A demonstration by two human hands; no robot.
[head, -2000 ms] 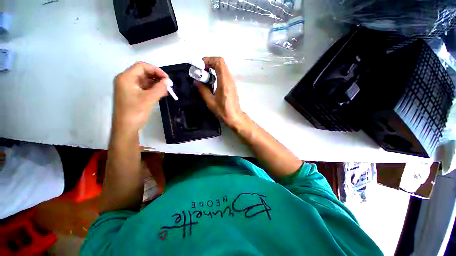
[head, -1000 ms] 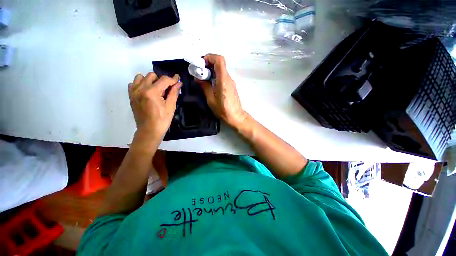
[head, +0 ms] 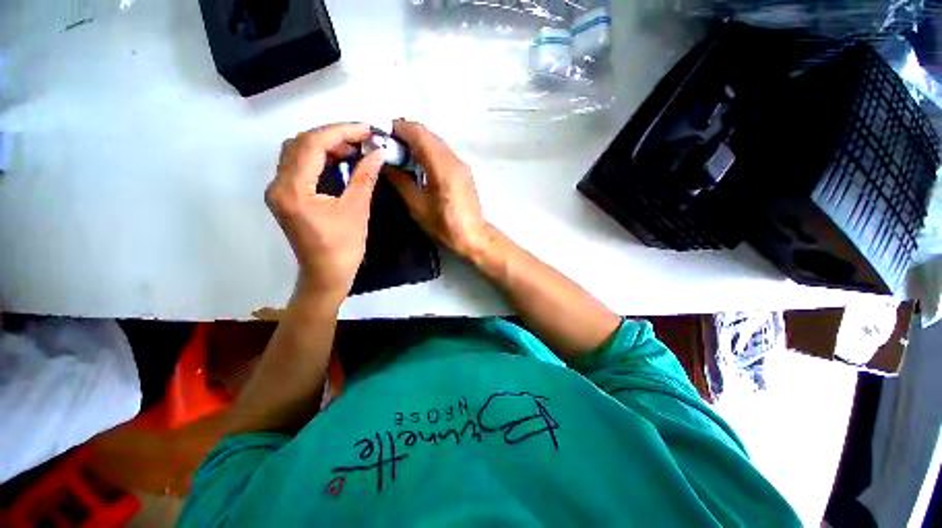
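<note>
A black insert tray [head: 398, 248] lies on the white table in front of me, partly hidden under both hands. My right hand [head: 442, 191] holds a white charging case [head: 390, 153] over the tray's far part. My left hand [head: 328, 201] reaches to the case from the left, its fingertips at the case's opening. A small white earbud stem [head: 345, 173] shows by the left fingers, at the tray's far left part. Whether the left fingertips grip another earbud is hidden.
A black tray [head: 271, 46] lies at the far left. Nested black trays [head: 837, 175] stand at the right. Clear plastic [head: 485, 77] with white-blue cases [head: 570, 43] lies at the far side. An open carton [head: 893, 340] is below right. Someone's white clothing [head: 67, 387] shows at the lower left.
My left hand has moved from over the tray up to the case. A white earbud now shows at the tray's far left part. The whole view has shifted slightly.
</note>
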